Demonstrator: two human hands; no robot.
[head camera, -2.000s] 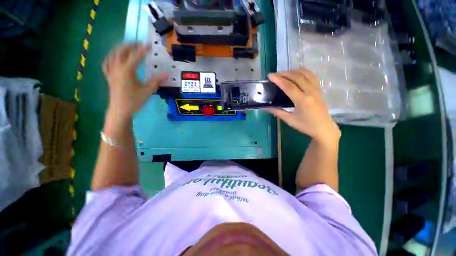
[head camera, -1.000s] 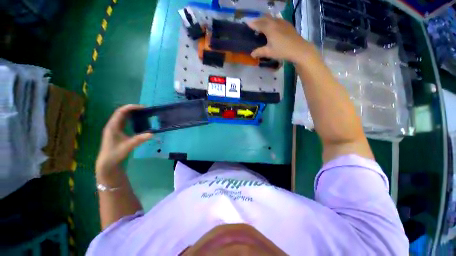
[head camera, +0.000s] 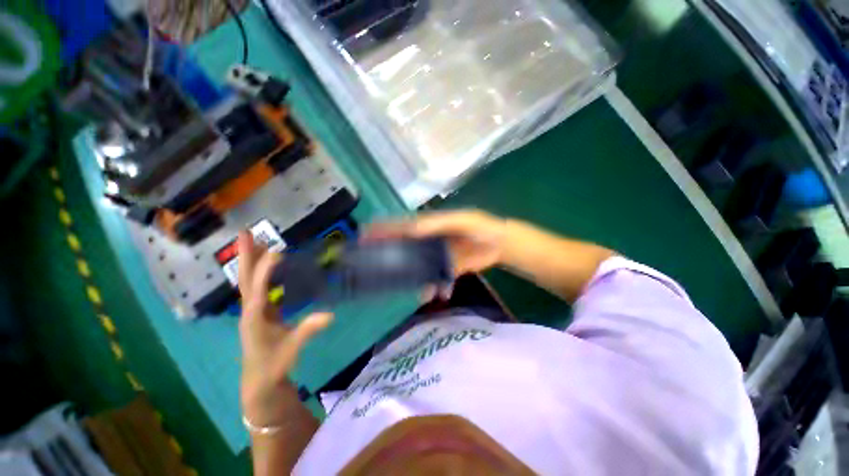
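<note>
A black housing (head camera: 386, 268), blurred, is held in front of my chest, over the front edge of the machine. My right hand (head camera: 465, 244) grips its right end. My left hand (head camera: 270, 325) is at its left end with thumb and fingers apart; whether it touches the housing is unclear. The orange fixture (head camera: 228, 193) sits on the perforated metal base plate (head camera: 312, 191) at the upper left. The blue button box (head camera: 337, 232) is mostly hidden behind the housing and my hands.
A clear blister tray (head camera: 484, 93) with black housings in its far pockets lies right of the machine. More black parts (head camera: 768, 200) are on the line at the far right. White stacks (head camera: 47, 451) and cardboard (head camera: 135, 437) are at the lower left.
The view has turned towards the right. My right hand has left the fixture and now grips a housing before my chest. My left hand, which held a housing, now has its fingers spread.
</note>
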